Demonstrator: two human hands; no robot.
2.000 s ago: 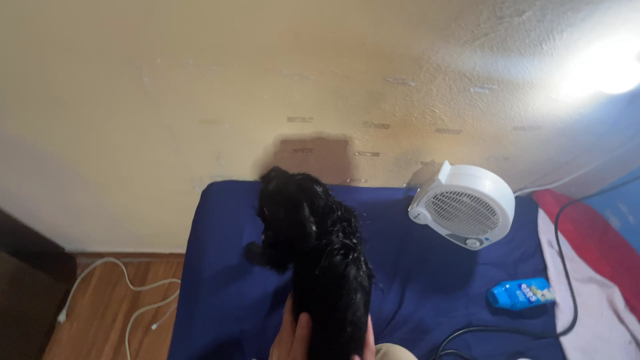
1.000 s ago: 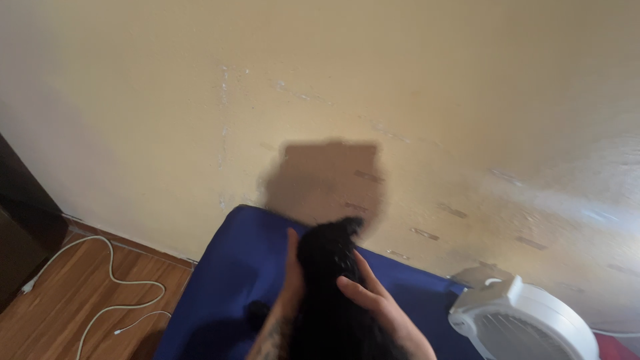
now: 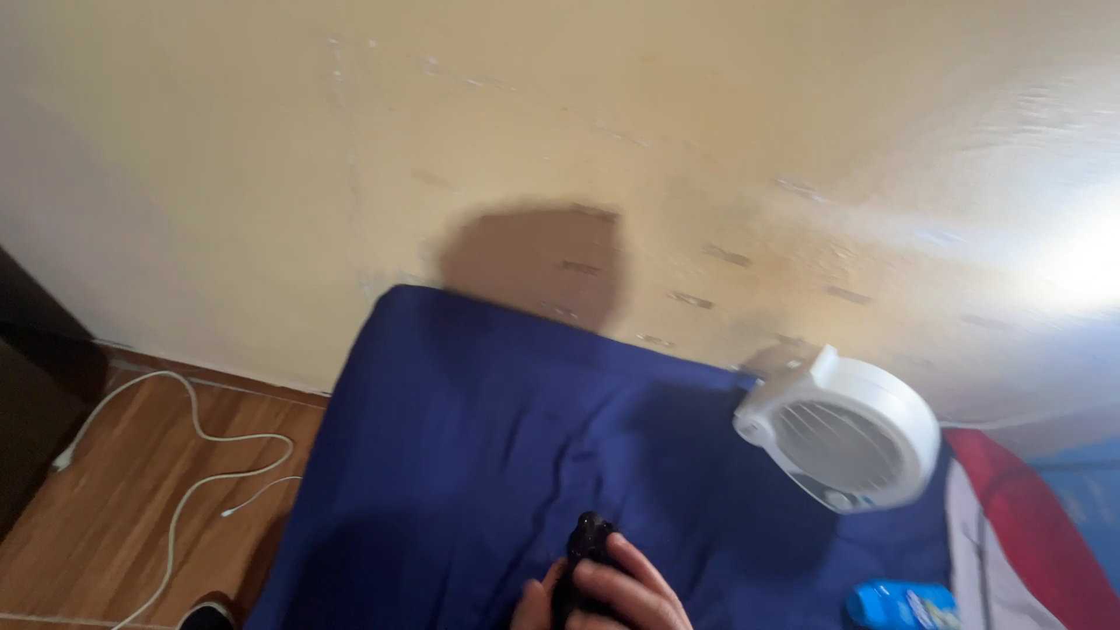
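Note:
At the bottom edge, a small black-furred animal shows only in part between my hands, over the blue sheet. My right hand wraps its fingers over the animal's near right side. On the other side, my left hand touches it, with just the fingers in view. The rest of the animal's body is cut off by the frame or hidden by my fingers.
A white fan heater stands on the sheet near the wall. A blue bottle lies at the lower right, by a red and white cloth. Pale cables trail over the wooden floor at left.
The black animal and both hands have moved down toward the bottom edge, and less of the animal shows. The view has also shifted.

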